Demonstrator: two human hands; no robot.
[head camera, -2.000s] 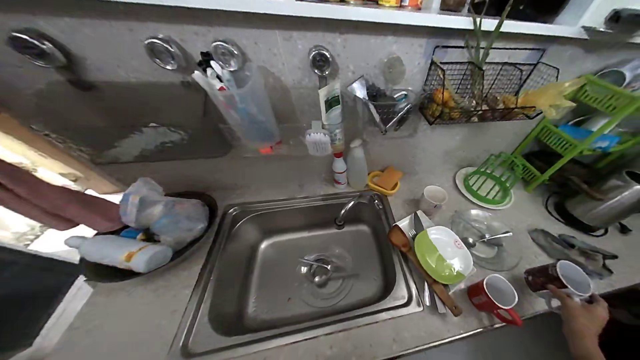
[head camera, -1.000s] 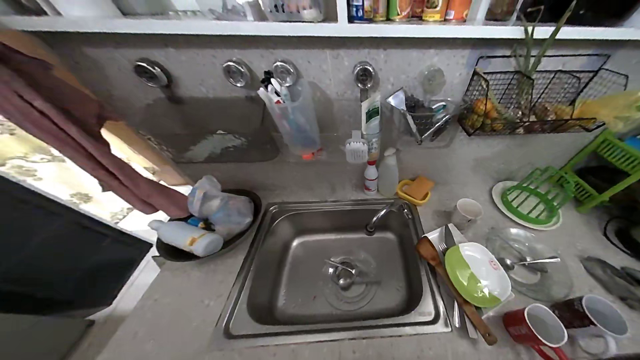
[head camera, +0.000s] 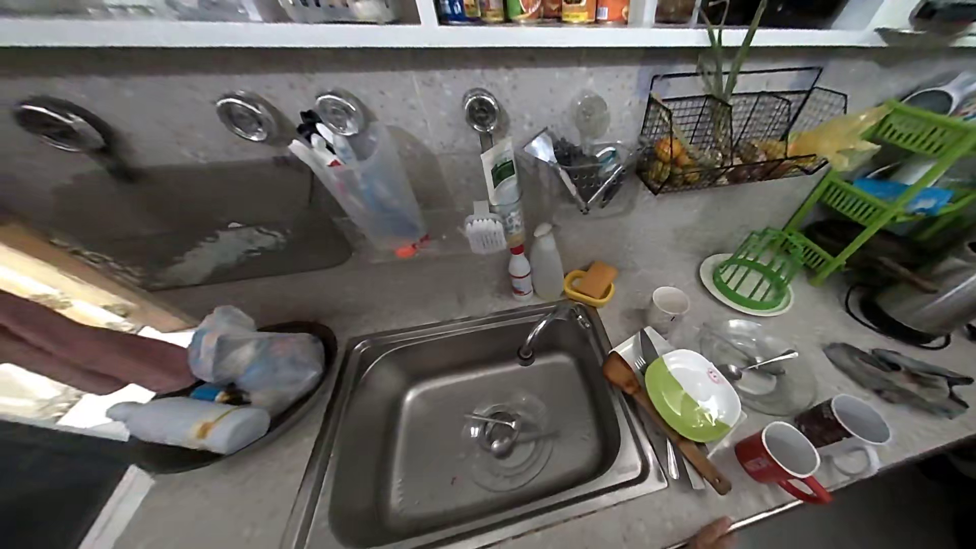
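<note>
Only a small part of my right hand (head camera: 711, 534) shows, at the counter's front edge below the wooden spatula; its fingers are mostly cut off. My left hand is out of view. Nearest to the right hand are a red mug (head camera: 778, 454) and a dark mug with a white handle (head camera: 827, 423), side by side. A green-and-white bowl (head camera: 694, 393) rests by the wooden spatula (head camera: 663, 423) and cutlery right of the steel sink (head camera: 427, 457). Inside the sink lie a clear glass dish (head camera: 526, 465) and spoons. A glass plate (head camera: 793, 381) holds a spoon (head camera: 762, 364).
A dark basin (head camera: 305, 404) with a plastic bottle (head camera: 191, 423) and a bag stands left of the sink. The faucet (head camera: 543, 328), spray bottle (head camera: 546, 263) and orange sponge (head camera: 597, 280) are at the back. A green rack (head camera: 862, 206) stands right, beneath the white shelf (head camera: 229, 32).
Two seconds ago my right hand was on the dark mug; it has let go and is now at the counter edge. The dark mug stands closer to the red mug.
</note>
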